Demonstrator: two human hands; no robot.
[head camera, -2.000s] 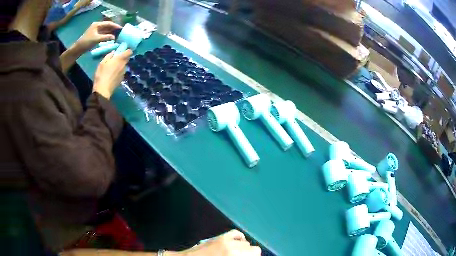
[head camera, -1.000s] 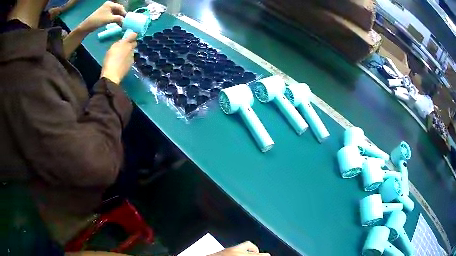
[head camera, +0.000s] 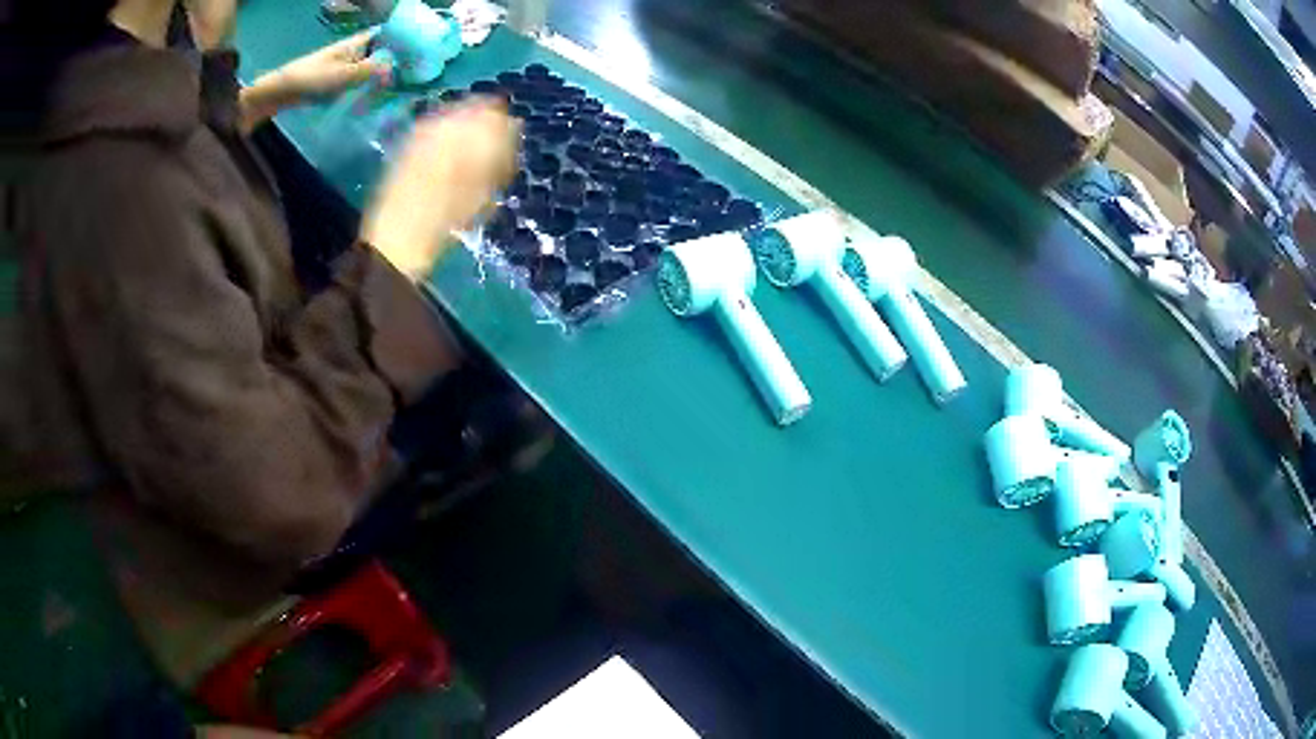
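Observation:
Neither of my hands shows; only a possible sliver of forearm is at the bottom left edge. A white sheet (head camera: 606, 705) juts up at the bottom edge; what holds it is out of the picture. Three turquoise hair dryer bodies lie side by side on the green bench, the nearest (head camera: 758, 339) with its slotted face to the left. Several more (head camera: 1078, 599) lie in a loose pile at the right, some touching or overlapping. A label sheet (head camera: 1227, 690) lies at the right edge, beside the pile.
A brown-sleeved worker (head camera: 188, 318) sits at left, one hand at a turquoise dryer head (head camera: 419, 41), the other blurred over black round caps (head camera: 621, 188) on clear plastic. A red stool (head camera: 339, 650) stands below. A dark green belt (head camera: 866, 188) runs behind the bench; cartons (head camera: 996, 72) lie beyond.
My hand has dropped out of view at the bottom; more of the white sheet shows. The neighbour's nearer hand has moved right from the dryer to over the black caps. The view has shifted slightly.

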